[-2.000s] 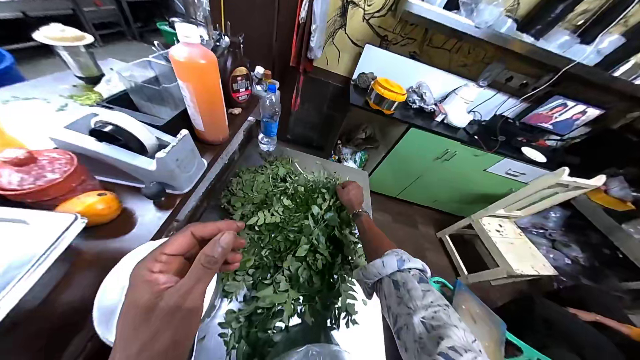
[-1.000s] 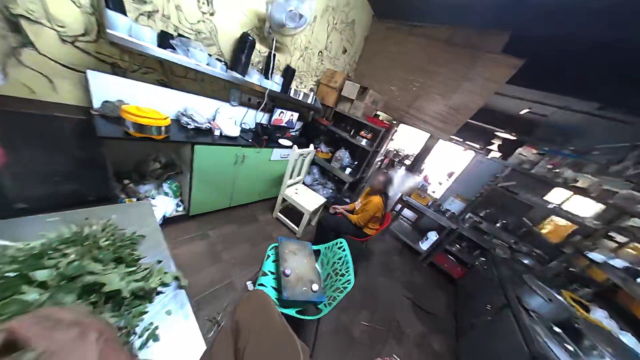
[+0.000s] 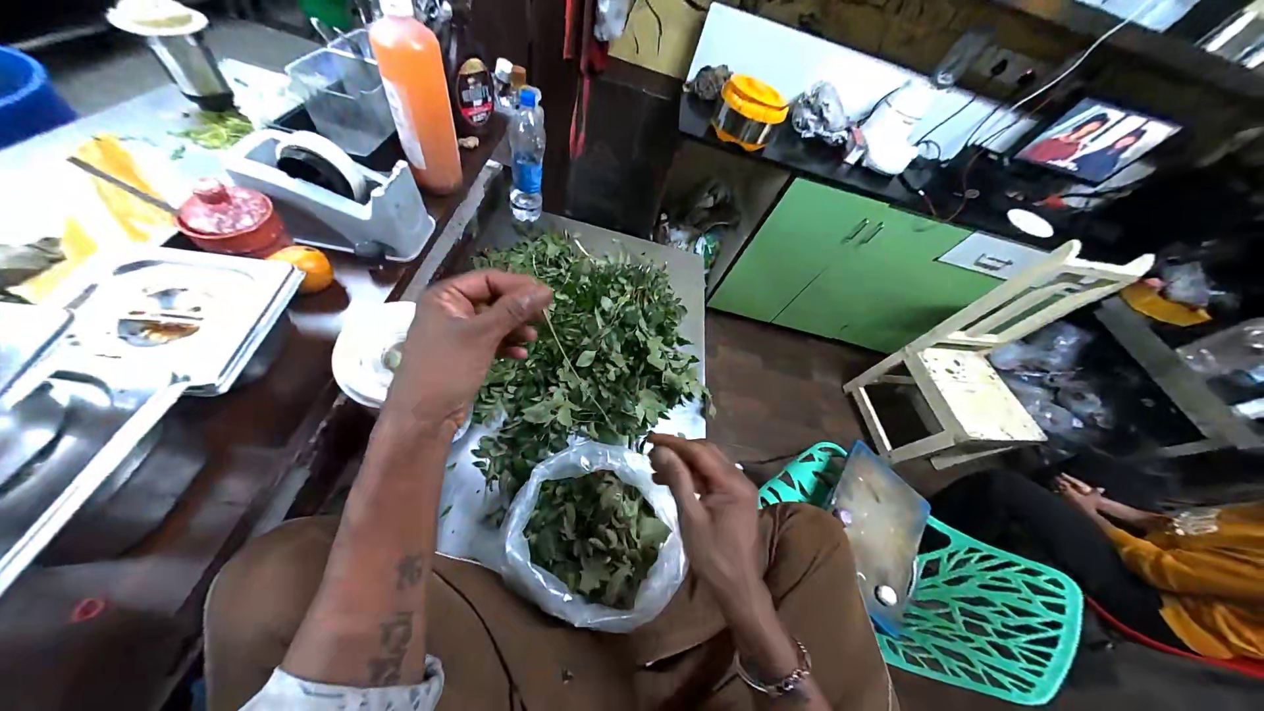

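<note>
A heap of leafy green stems (image 3: 602, 346) lies on a pale metal surface in front of me. Over its left edge is my left hand (image 3: 528, 316), thumb and forefinger pinched on a thin green stem (image 3: 565, 354). A clear plastic bag (image 3: 523, 563) with its rim rolled open stands between my thighs, filled with loose green leaves (image 3: 597, 538). My right hand (image 3: 667, 454) is at the bag's upper right rim, its fingers bent together; whether anything is between them cannot be told. A white round dish (image 3: 360, 360) sits left of the heap, partly behind my left forearm.
A steel lid (image 3: 212, 336), a tape dispenser (image 3: 395, 212), a red lidded pot (image 3: 232, 222) and an orange bottle (image 3: 420, 99) stand left. A water bottle (image 3: 527, 158) is beyond the heap. Right are a green chair (image 3: 997, 612) bearing a tray (image 3: 874, 513), a white chair (image 3: 973, 395) and a seated person.
My right hand was at the heap's far right edge two seconds ago and is now nearer me, by the bag. The view swung right, then back.
</note>
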